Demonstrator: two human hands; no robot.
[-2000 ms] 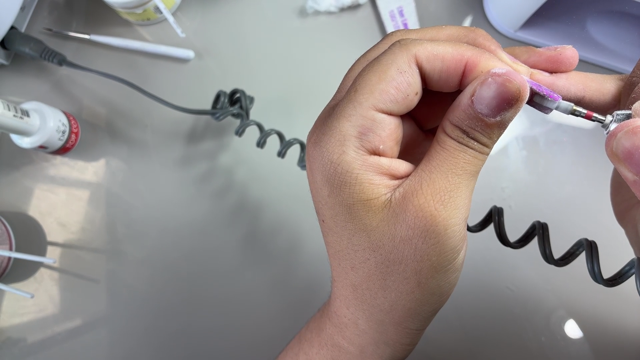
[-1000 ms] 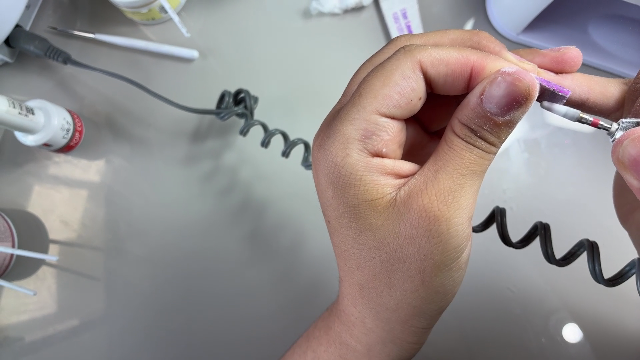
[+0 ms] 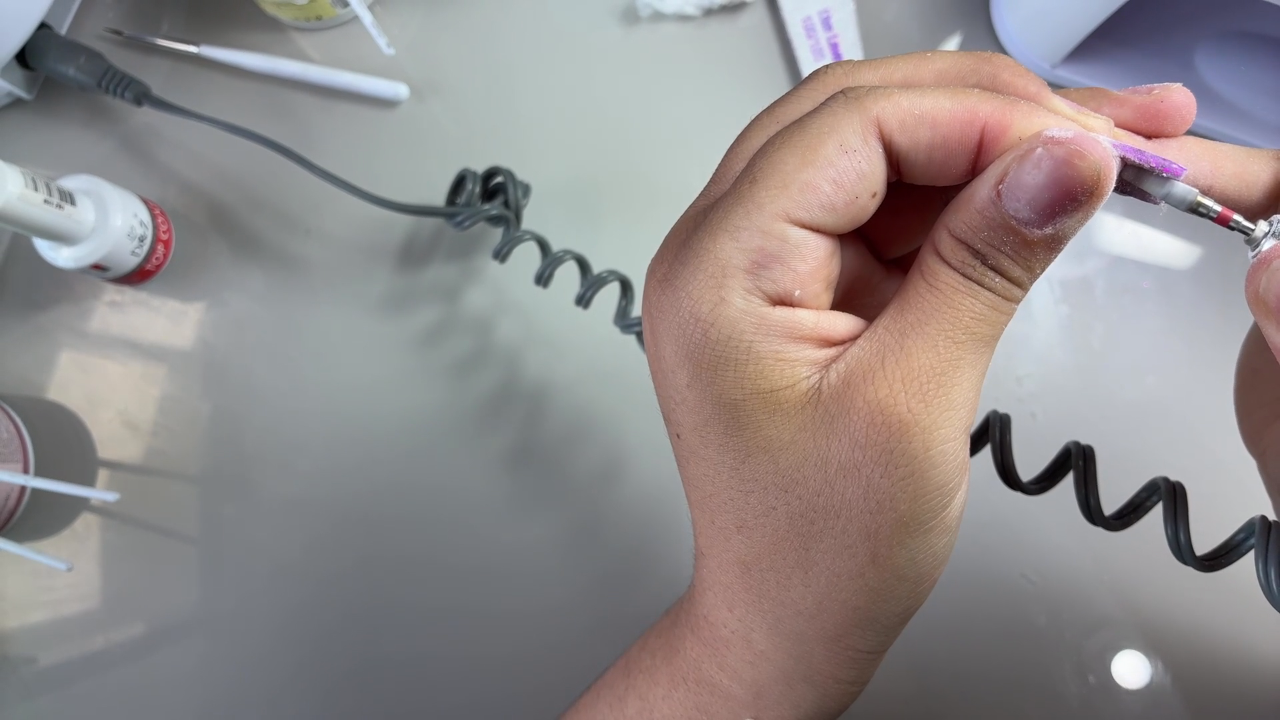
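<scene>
My left hand is right of the middle, its thumb and index finger pinching a purple glittery artificial nail. Fine pale dust lies on the thumb tip. At the right edge my right hand, mostly cut off by the frame, holds the metal tip of an electric nail drill. The drill's bit, pale with a red-banded shank, rests against or very near the underside of the purple nail. The drill's body is out of view.
A coiled dark cord runs behind my left hand to a plug at the top left. A thin brush, a top coat bottle, a cup with white sticks, a printed packet and a white device lie around.
The drill bit has shifted slightly against the purple nail, whose tilt has changed a little. Both hands keep their hold.
</scene>
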